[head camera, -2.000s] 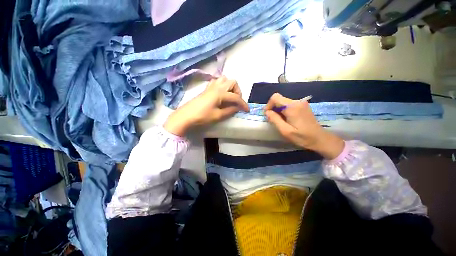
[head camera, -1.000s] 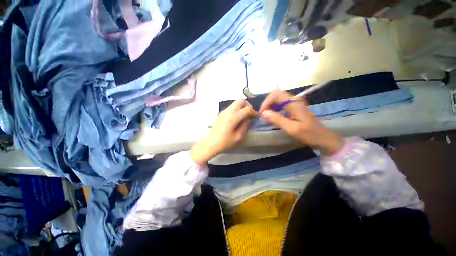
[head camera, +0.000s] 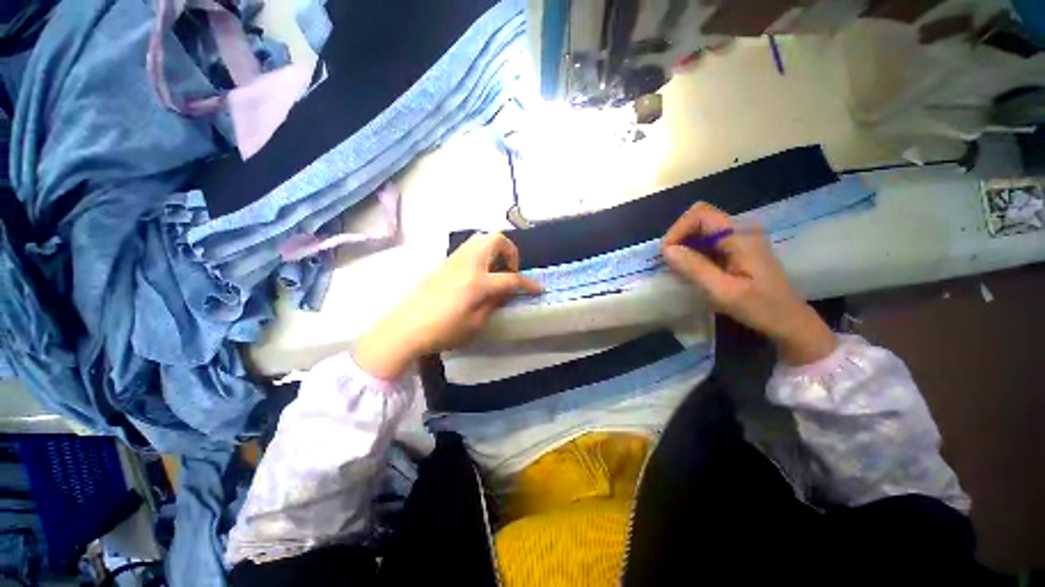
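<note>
A waistband piece (head camera: 642, 218), black along its back and light blue along its front edge, lies on the table edge. My left hand (head camera: 464, 292) rests on its left end, thumb and fingertips together on the blue edge; whether it pinches the cloth is unclear. My right hand (head camera: 733, 266) holds a purple marking pen (head camera: 713, 239) like a pencil over the blue part, right of the middle. The pen tip is not clear. Another black and light-blue piece (head camera: 562, 378) lies across my lap, below the table edge.
Stacked cut pieces (head camera: 390, 149) fan out at the upper left beside a garment heap (head camera: 103, 218). Pink strips (head camera: 269, 106) lie on them. The sewing machine (head camera: 596, 52) stands at the top with a bright lamp. Clear plastic (head camera: 928, 86) lies upper right. A drawn purple line (head camera: 777, 53) shows on the table.
The view has shifted, so the table things appear further left. My right hand has moved right along the piece with the pen, away from my left hand, which stays at the left end.
</note>
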